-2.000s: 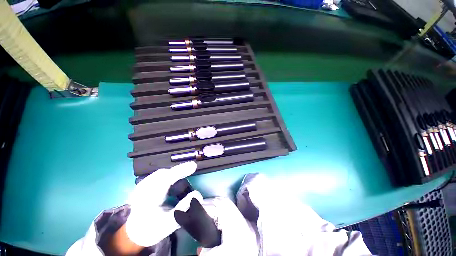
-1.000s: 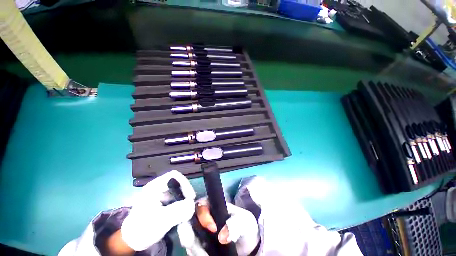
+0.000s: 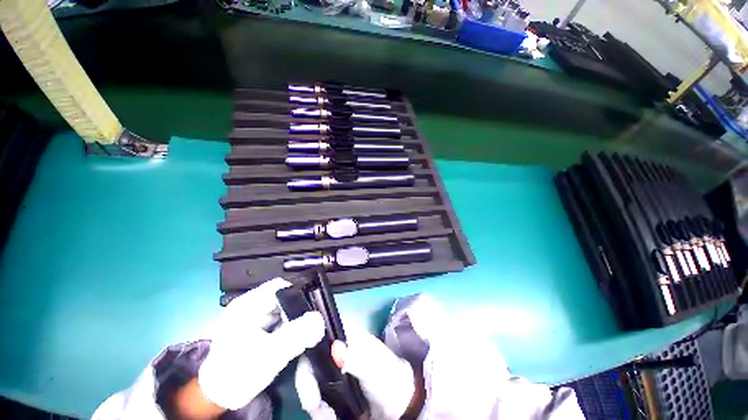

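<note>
My left hand (image 3: 250, 344), in a white glove, grips the upper part of a black folding stand (image 3: 328, 336). My right hand (image 3: 369, 373), gloved with bare fingertips showing, holds its lower part. The stand is tilted, its top end near the front edge of the grooved tray (image 3: 328, 201). The black tray holds several black-and-silver rod units in parallel grooves. The two nearest, one in front (image 3: 353, 257) and one behind it (image 3: 343, 229), have pale oval fittings. The farther rods have black loops around their middles. My palms hide part of the stand.
Stacked grooved trays with rods (image 3: 656, 238) stand at the right on the green bench (image 3: 107, 279). A yellow-taped upright (image 3: 66, 78) stands at the back left. A blue bin (image 3: 490, 38) is on the far shelf. A perforated grey tray (image 3: 682, 385) shows at the lower right.
The black piece in my right hand has come up from low between the hands. My left hand has moved in and now grips its top. The view has shifted slightly.
</note>
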